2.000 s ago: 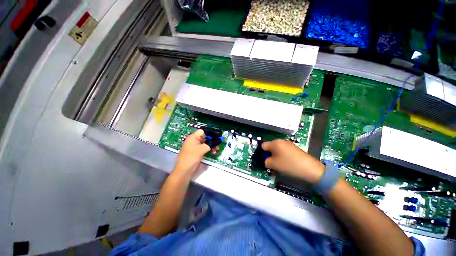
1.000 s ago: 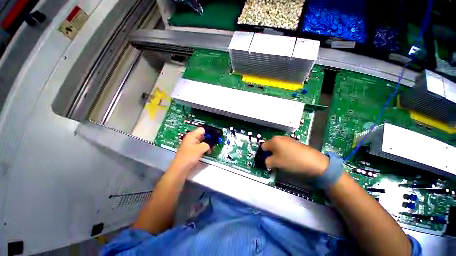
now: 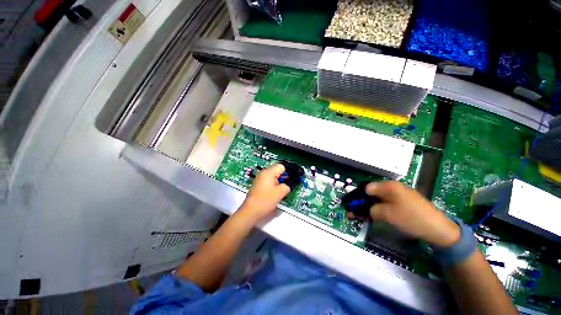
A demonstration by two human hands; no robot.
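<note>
A large green circuit board (image 3: 317, 200) lies in front of me. My left hand (image 3: 274, 186) is over the board's left front part, with black finger cots on the fingertips and a small blue piece at them; whether it is held or on the board I cannot tell. My right hand (image 3: 387, 206) is over the board's right front part, its black-covered fingertips closed around small bright blue components (image 3: 355, 202). A long silver heat sink (image 3: 329, 138) runs across the board behind both hands.
A finned heat sink (image 3: 375, 80) with a yellow strip (image 3: 369, 112) stands at the rear. A second board (image 3: 470, 147) lies right. Bins of cream components (image 3: 369, 21) and blue components (image 3: 446, 40) are behind. The metal conveyor rail (image 3: 295, 231) runs along the front.
The view has shifted, so the scene sits further right. My right hand has turned and its fingertips now show blue pieces. My left hand stays near the same part of the board.
</note>
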